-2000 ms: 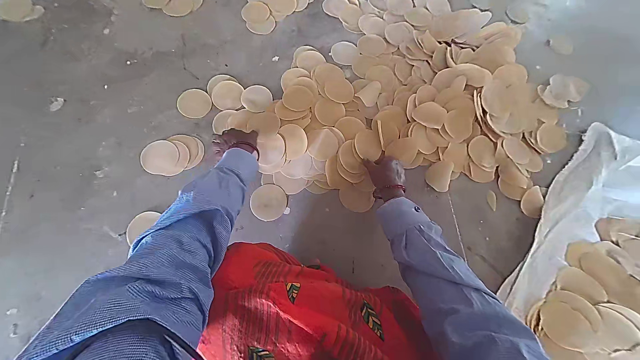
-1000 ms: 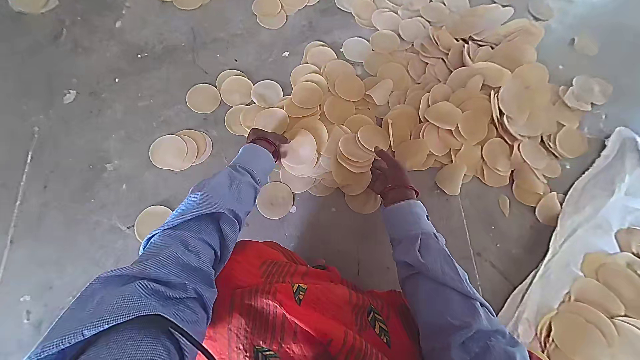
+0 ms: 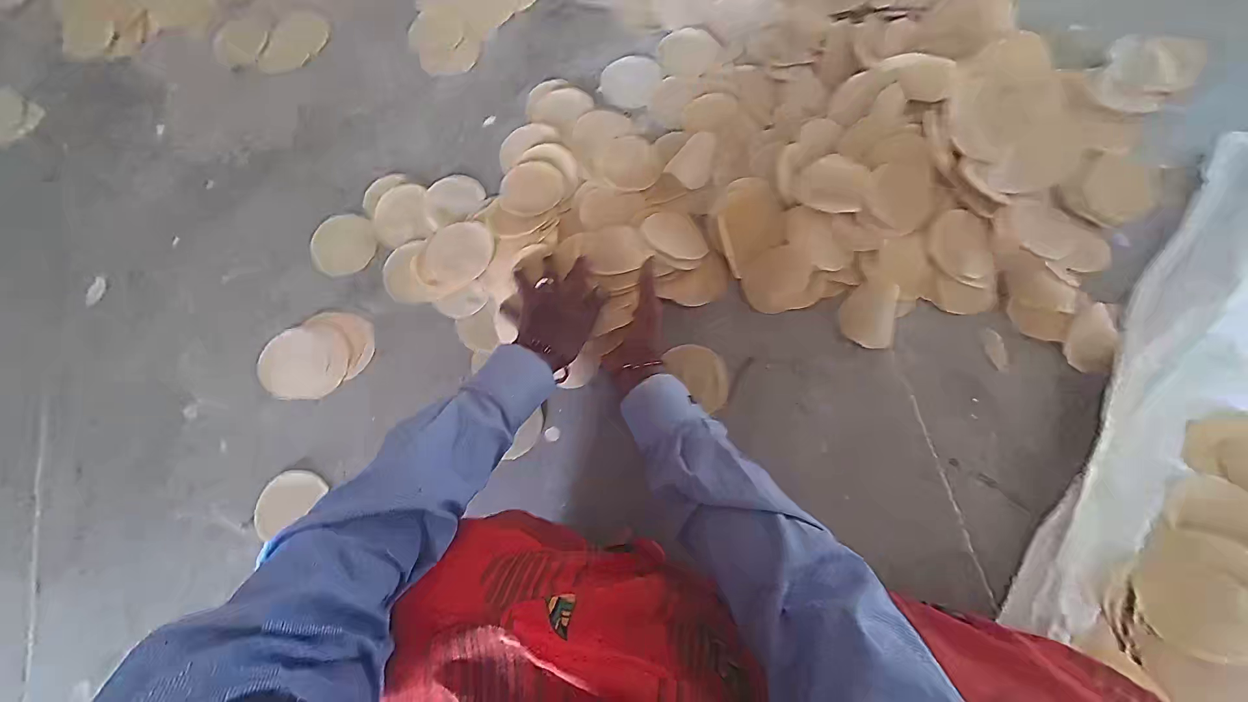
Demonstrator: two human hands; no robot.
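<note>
My left hand (image 3: 559,310) lies over the near edge of a large heap of thin round tan discs (image 3: 819,185), fingers spread on the discs. Just to its right, my right hand (image 3: 639,327) is held upright with its fingertips against the same discs; the two hands are close together, with several discs between and beneath them. Whether the right hand grips any disc is hidden. A disc pair (image 3: 698,376) lies right beside my right wrist. Left of the hands, a small overlapping group of discs (image 3: 304,363) rests on the grey floor.
A white cloth sheet (image 3: 1136,390) at the right holds more discs (image 3: 1194,575). One disc (image 3: 291,503) lies near my left sleeve. Small groups of discs (image 3: 283,41) are at the top left. Red patterned cloth (image 3: 565,614) covers my lap.
My hands were farther apart on the heap's near edge and have come close together. The pale disc at my left hand a second ago is no longer plainly seen there.
</note>
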